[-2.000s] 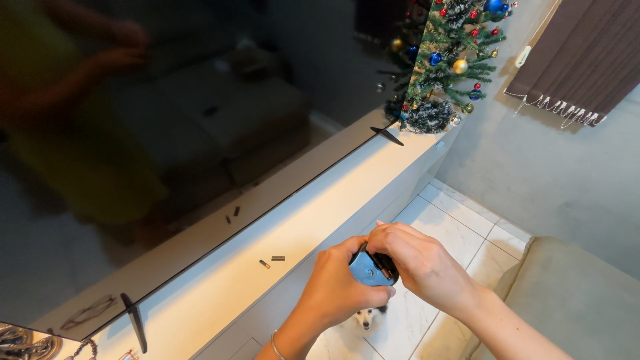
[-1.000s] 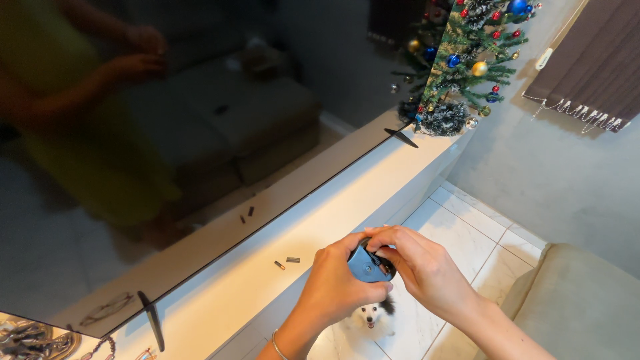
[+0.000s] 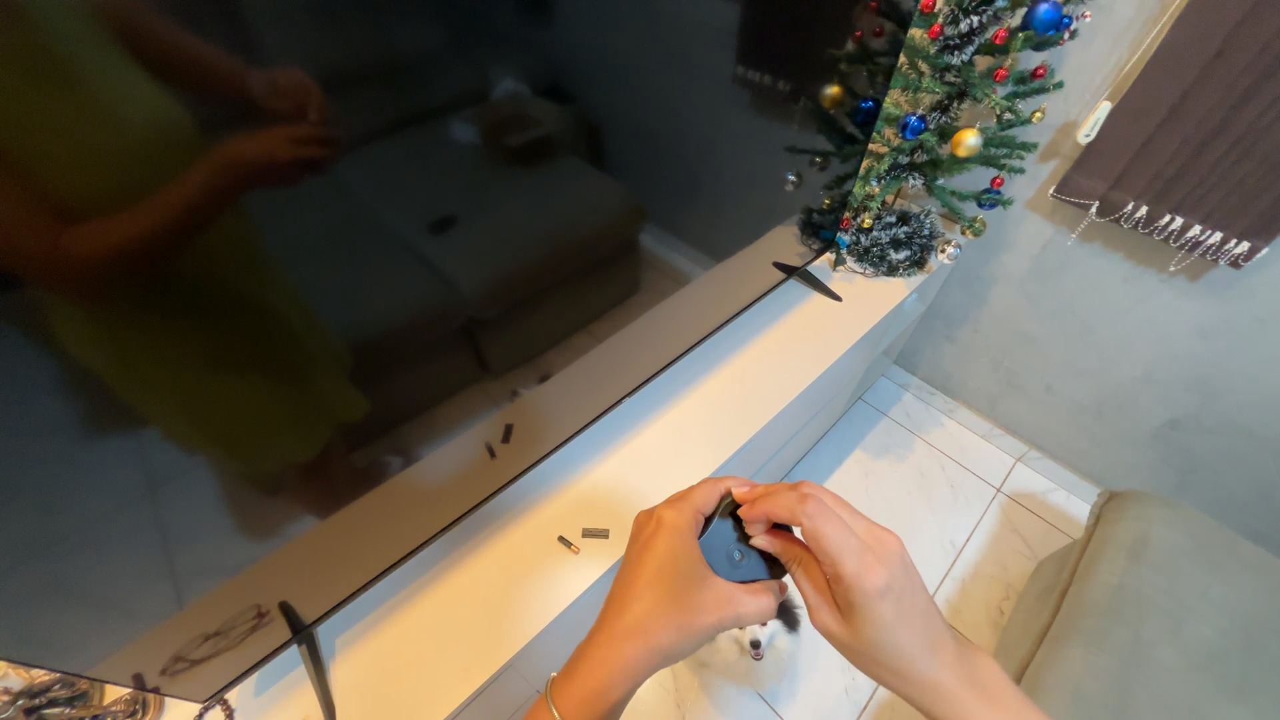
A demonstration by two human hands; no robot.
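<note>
My left hand (image 3: 675,575) grips a small rounded blue and black device (image 3: 737,550), its kind not clear, over the edge of a white console. The fingertips of my right hand (image 3: 850,575) are bent against the device's dark upper side; whether they pinch a small part there is hidden. On the white console top (image 3: 480,590), left of my hands, lie a small battery (image 3: 569,544) with a copper-coloured end and, beside it, a small dark flat rectangular piece (image 3: 595,533).
A large dark television (image 3: 450,250) stands on the console on black feet (image 3: 310,660). A decorated Christmas tree (image 3: 940,150) is at its far end. Below my hands a black and white dog (image 3: 757,640) is on the tiled floor (image 3: 900,480). A grey-green sofa (image 3: 1160,610) is at right.
My right fingers have shifted over the dark side of the device, while my left hand keeps its hold. The dog's head has moved partly behind my hands.
</note>
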